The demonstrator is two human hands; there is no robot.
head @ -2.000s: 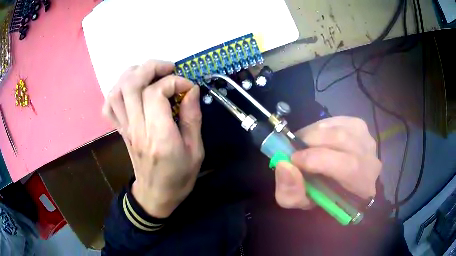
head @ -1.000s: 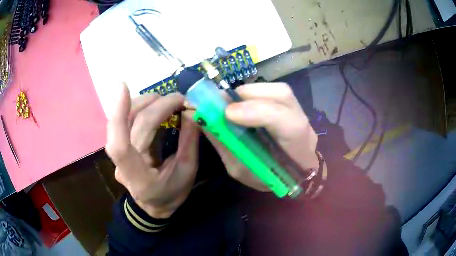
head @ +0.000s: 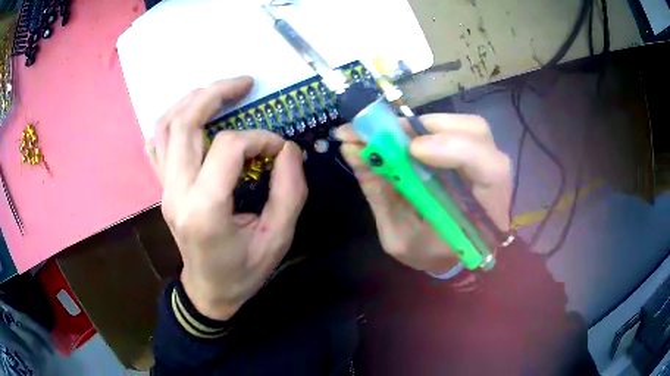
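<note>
The blue-dark PCB panel (head: 279, 111) lies slantwise along the front edge of the white work pad (head: 198, 48). My right hand (head: 466, 154) grips the soldering iron (head: 426, 202) by its green and clear handle. The iron's barrel points up over the pad, beyond the panel, and its tip is off the boards. My left hand (head: 228, 198) is at the panel's left part, with thumb and index fingertips close together at its front edge; whether they pinch something is hidden. Yellow leaded components (head: 255, 167) show between its fingers. Round silver-white components (head: 321, 145) sit along the panel's front edge.
The pinkish-red mat (head: 81, 169) at left holds a small pile of yellow components (head: 30, 145), dark tweezers (head: 10, 202) and black knobbly strips (head: 33, 26). The tan worktop (head: 507, 37) is at right, with black cables (head: 562, 165) looping beyond its edge.
The iron's tip has left the panel's front edge and now lies over the pad. In the last second my right hand moved right, uncovering more boards. My left hand's fingers shifted slightly.
</note>
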